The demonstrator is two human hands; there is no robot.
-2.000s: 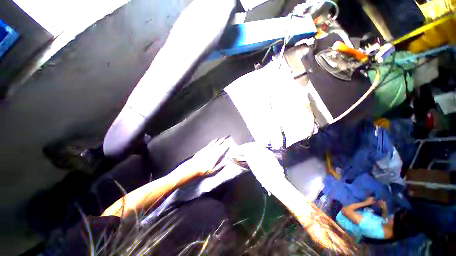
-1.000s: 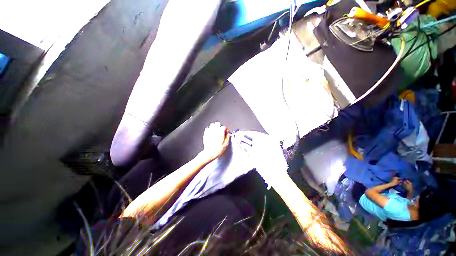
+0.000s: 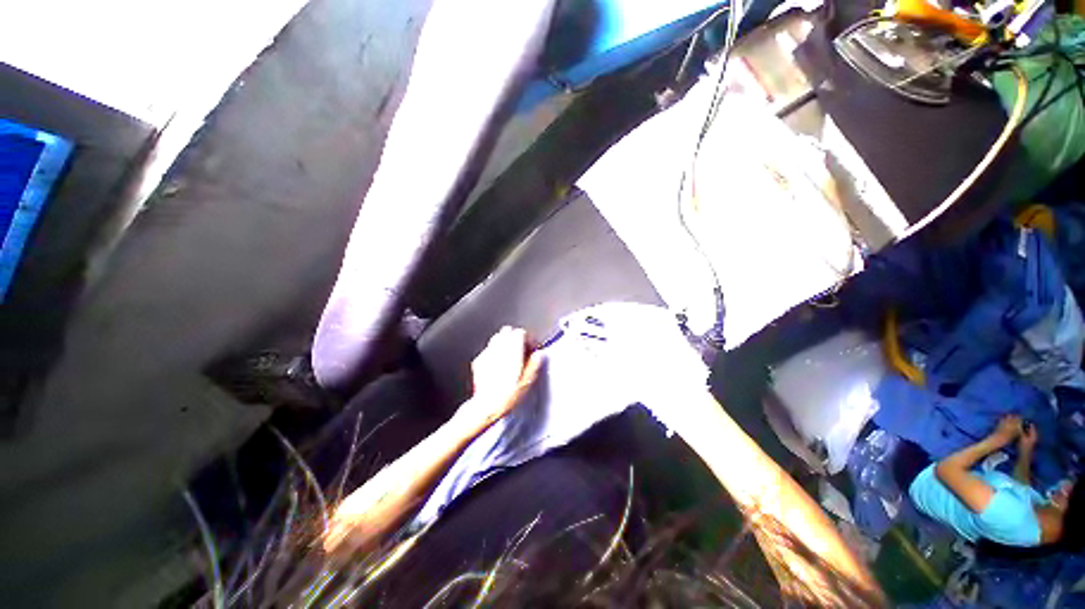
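A pale blue-grey garment (image 3: 514,426) lies over the near end of the dark padded ironing table (image 3: 530,276) and hangs off its edge. My bare left hand (image 3: 502,366) is closed on the garment's left edge. My right hand (image 3: 657,357), in a white glove, is on the garment's upper right part; glare blends glove and cloth, so its grip is unclear. A thin cord (image 3: 687,190) runs down to a dark fitting (image 3: 704,338) beside the glove; what it joins is unclear.
A white cloth (image 3: 726,196) covers the table's middle. An iron (image 3: 895,60) lies at the far end. A pale sleeve board (image 3: 416,155) on a blue arm (image 3: 637,45) is left. Blue garments (image 3: 970,393) and a person in light blue (image 3: 982,500) are right.
My left hand has gone from lying flat to closed on the garment's edge. The view has shifted, so table and hands sit differently in the frame. The cord now hangs across the white cloth.
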